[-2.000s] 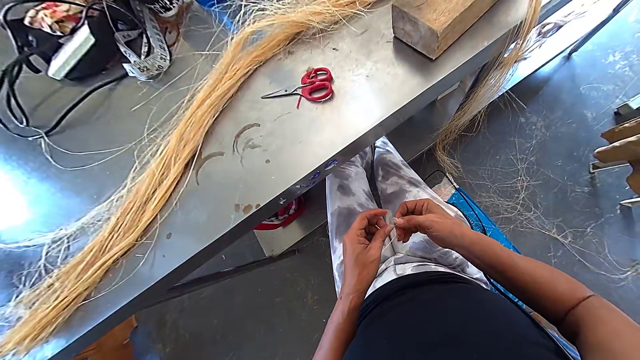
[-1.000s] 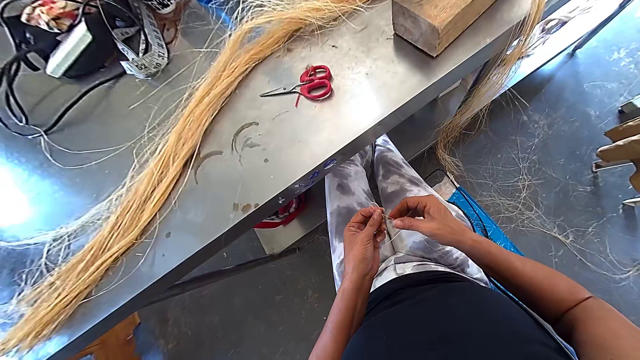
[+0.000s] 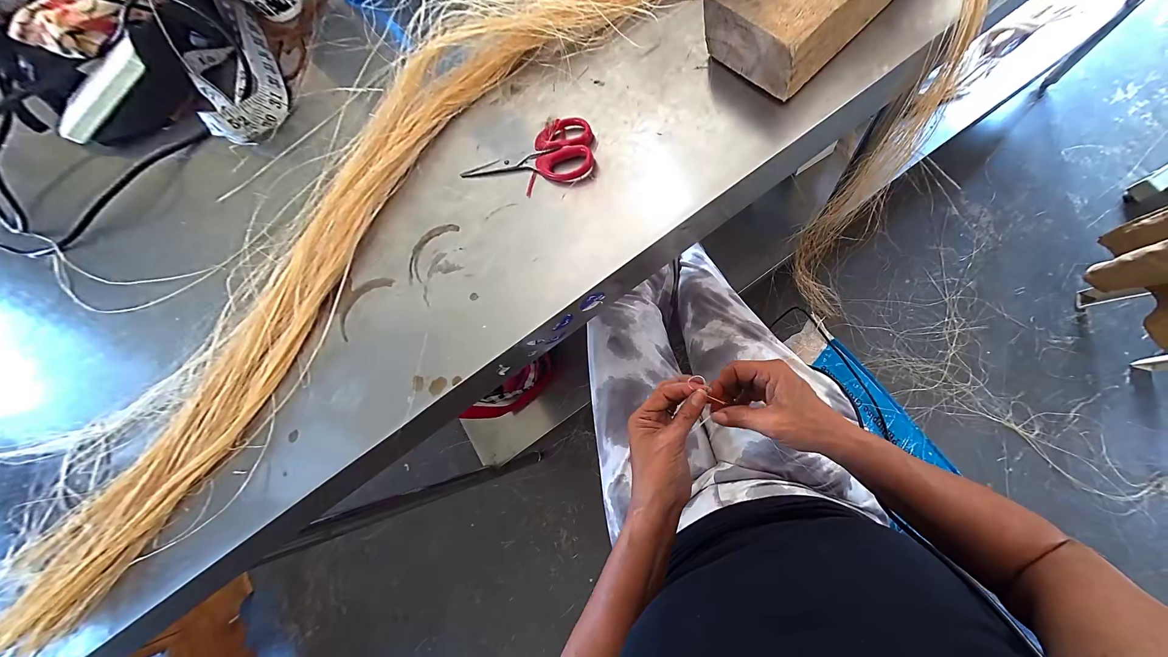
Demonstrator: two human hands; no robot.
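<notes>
Above my lap, my left hand [image 3: 668, 429] pinches a small loop of thin pale fiber strand [image 3: 697, 380] between thumb and forefinger. Close against it on the right, my right hand [image 3: 771, 401] has its thumb and fingers drawn together at the same strand, a short piece of which spans the two hands. The fingers hide most of the strand. On the metal table [image 3: 511, 265] lie small scissors with red-wrapped handles [image 3: 566, 151], blades pointing left. A long bundle of straw-colored fibers [image 3: 301, 265] runs diagonally across the tabletop, left of the scissors.
A wooden block [image 3: 785, 41] sits at the table's far edge. More fibers [image 3: 858, 201] hang over the edge beside it. Upper left are a tape measure [image 3: 251, 96] and black cables [image 3: 119, 196]. A blue bag [image 3: 890, 411] stands right of my legs; loose fibers [image 3: 967, 365] litter the floor.
My right hand's fingers have shifted slightly at the strand, and a small loop now shows above my left fingertips. The scissors and the fiber bundle have stayed put.
</notes>
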